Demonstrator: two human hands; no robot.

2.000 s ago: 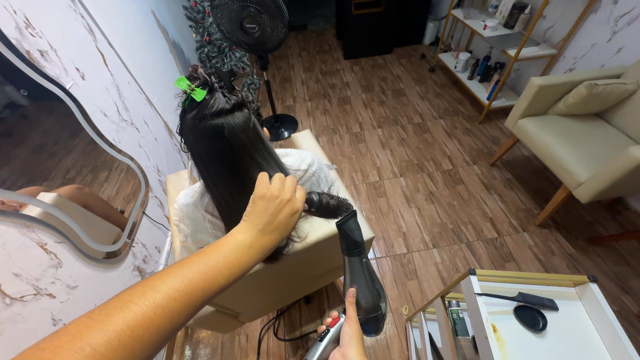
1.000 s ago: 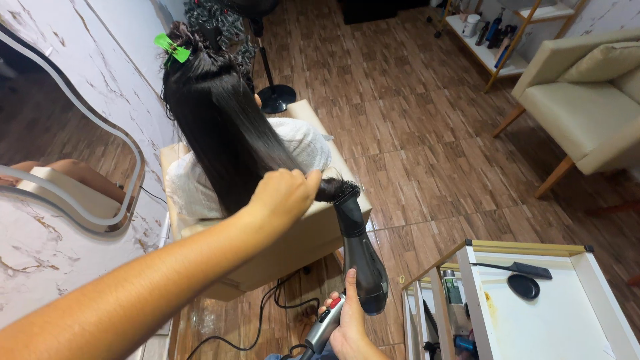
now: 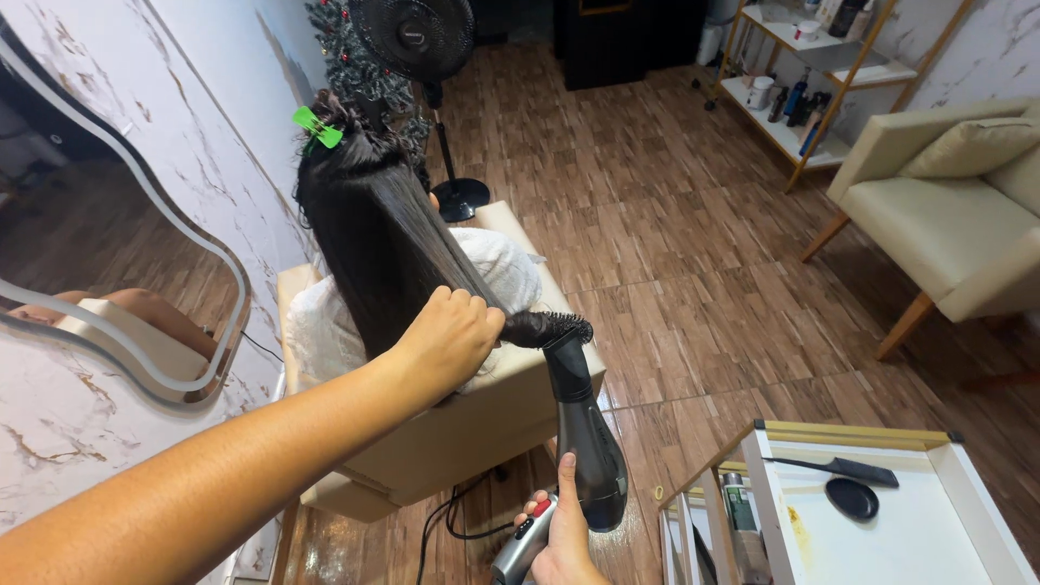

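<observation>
My left hand (image 3: 455,337) is closed around the handle of a round hairbrush (image 3: 565,327), whose handle is hidden in the fist. Long dark hair (image 3: 390,236) of a seated person runs down to the brush and wraps around its barrel. Below it, my right hand (image 3: 561,528) grips the silver handle of a black hair dryer (image 3: 591,455). The dryer's nozzle (image 3: 567,370) points up and touches or nearly touches the bristles. A green hair clip (image 3: 317,127) holds the upper hair. A white towel (image 3: 491,264) lies about the person's shoulders.
The person sits in a beige chair (image 3: 455,439). A wavy-edged mirror (image 3: 122,236) hangs at left. Beyond stand a black fan (image 3: 413,36) and a shelf (image 3: 792,134); a beige armchair (image 3: 942,219) is at right. A trolley (image 3: 861,431) holds a black comb (image 3: 861,470) and a small bowl (image 3: 851,498). The dryer's cord (image 3: 455,520) hangs below.
Both hands keep hold of the brush and the dryer. The brush, wrapped in hair, stays at the dryer's nozzle; more of its bristled end shows than one second ago.
</observation>
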